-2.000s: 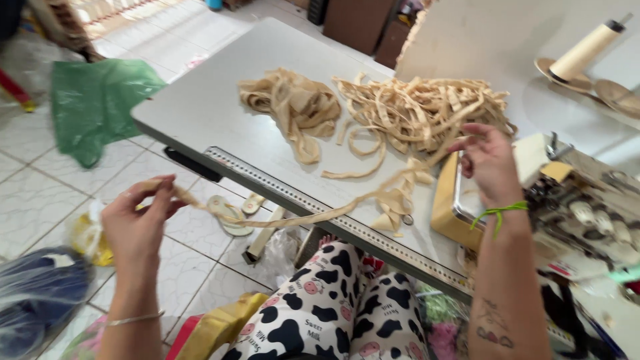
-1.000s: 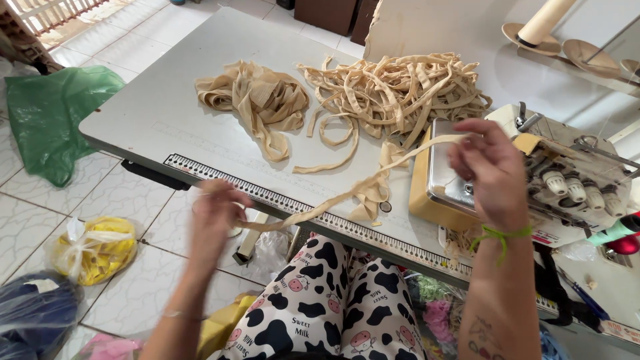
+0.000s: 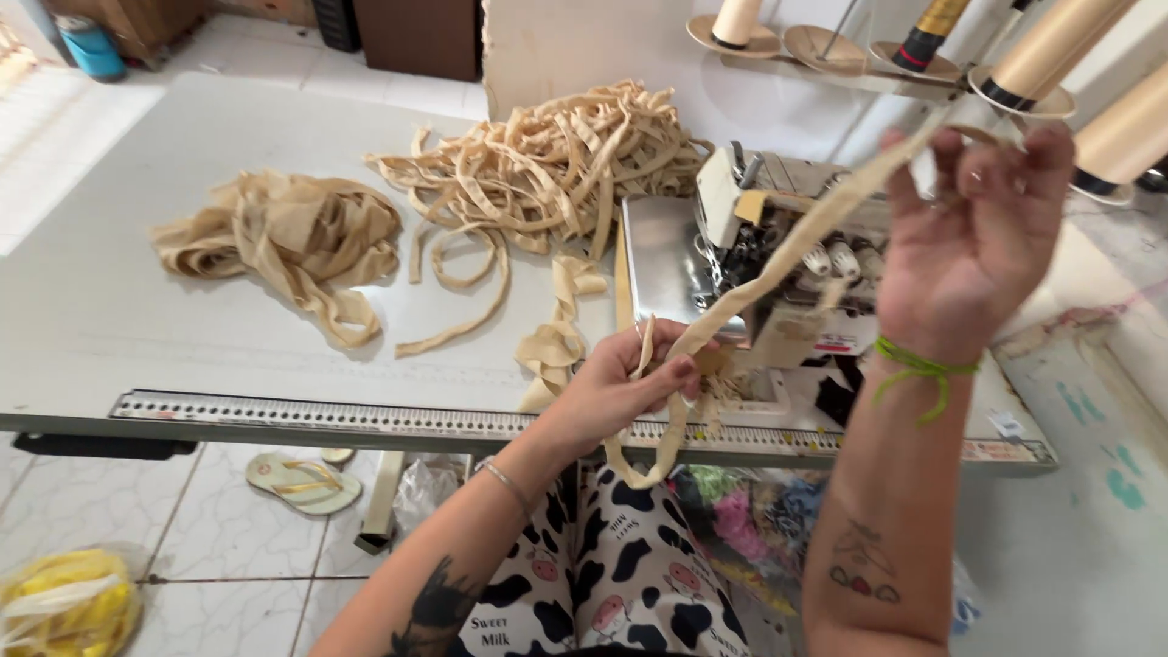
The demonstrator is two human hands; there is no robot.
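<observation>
A beige fabric strip runs diagonally between my hands. My left hand pinches it in front of the overlock sewing machine, and a loop hangs below the fingers. My right hand, raised at the right before the thread cones, has the strip's upper part at its fingers. A heap of narrow beige strips lies on the white table beside the machine. Left of it rests a bundle of wider beige fabric. Short beige pieces lie nearer the table edge.
A measuring tape strip runs along the table's front edge. Thread cones stand on a rack at the upper right. Below the table are a flip-flop, a bag of yellow material and colourful fabric scraps.
My left hand has moved right, to in front of the machine. My right hand has risen, with the strip now slanting up to it. The view has shifted to the right.
</observation>
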